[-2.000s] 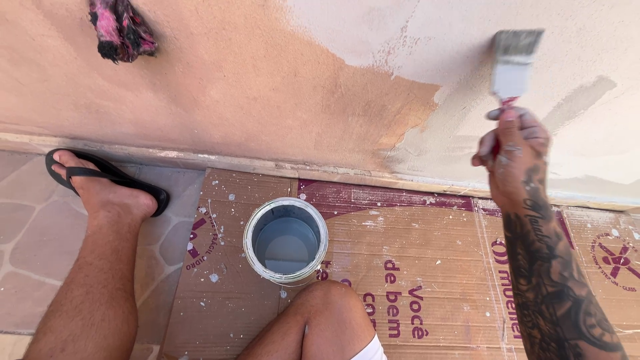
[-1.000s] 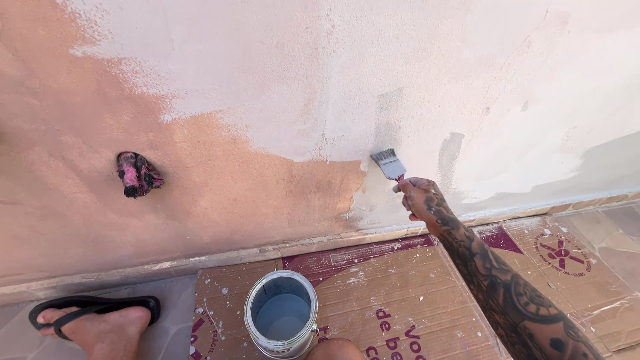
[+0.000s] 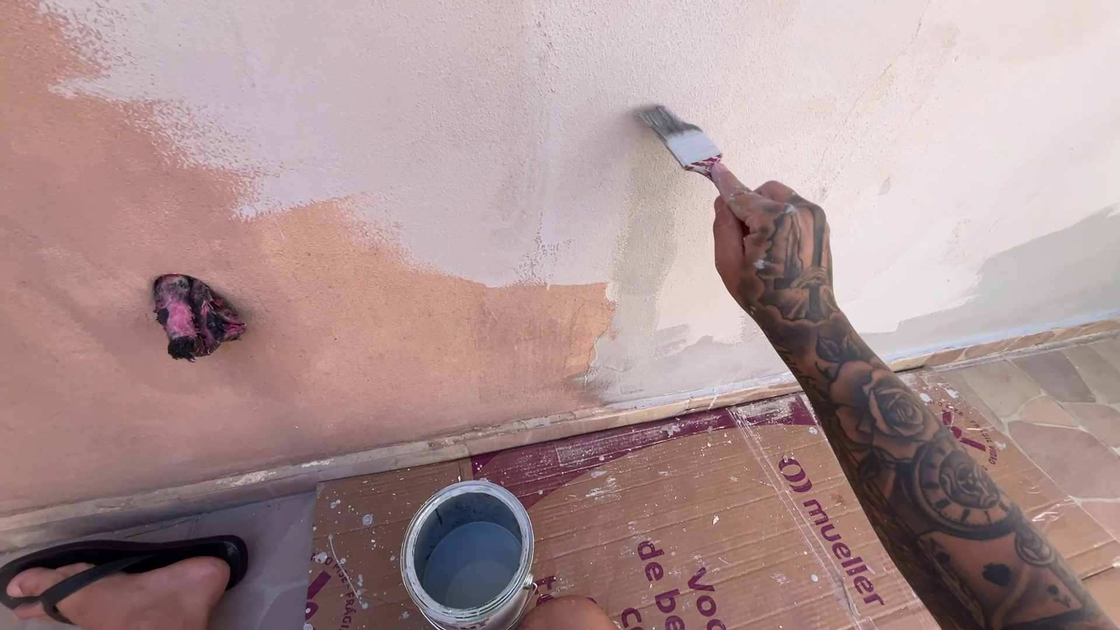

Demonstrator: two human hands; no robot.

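Observation:
My right hand (image 3: 774,249), flecked with paint, grips the handle of a flat paintbrush (image 3: 691,144). The dark bristles rest against the upper middle of the wall (image 3: 420,114), at the top of a greyish wet streak (image 3: 646,219). Pale paint covers the wall's upper and right parts, while its lower left is orange-pink. Below, an open metal paint can (image 3: 468,560) partly filled with grey-blue liquid stands on flattened cardboard. My left hand is out of the frame.
Paint-spattered cardboard (image 3: 682,516) covers the floor along a narrow stone baseboard (image 3: 420,451). A bundle of pink and black material (image 3: 194,317) sticks out of the wall at left. My foot in a black flip-flop (image 3: 236,560) is at lower left; my knee (image 3: 567,614) is beside the can.
My right hand has moved the brush up the wall from near the orange patch's right edge, where it was a second ago. The view has shifted up the wall since the oldest frame.

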